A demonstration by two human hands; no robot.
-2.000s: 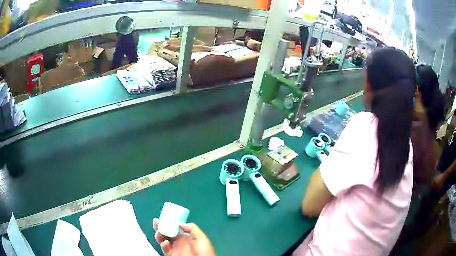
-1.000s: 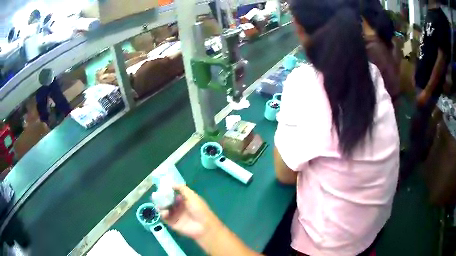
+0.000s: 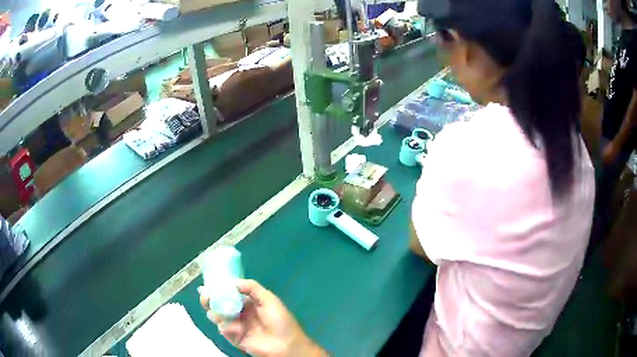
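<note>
My right hand (image 3: 262, 324) enters from the bottom edge, its fingers and thumb closed around a pale turquoise, rounded piece (image 3: 222, 268). The piece is blurred; its lower part looks whitish, and it is unclear whether a handle is attached. A handheld fan (image 3: 323, 207) lies on the green bench top, its dark round grille facing up and its pale handle pointing towards the lower right. A stack of white sheets or sleeves (image 3: 171, 335) lies at the bottom left, cut off by the edge. My left hand is out of view.
A green arbor press (image 3: 328, 94) stands by the post, with a fixture block (image 3: 367, 183) holding a white piece. A neighbour in a pink top (image 3: 513, 216) sits close on the right. More turquoise fans (image 3: 412, 150) lie beyond the press. A dark green conveyor (image 3: 160, 202) runs along the left.
The view has swung right, then slightly back. One of two fans beside the press appears nearer my hand one second ago and is no longer seen. The neighbour's head has turned left.
</note>
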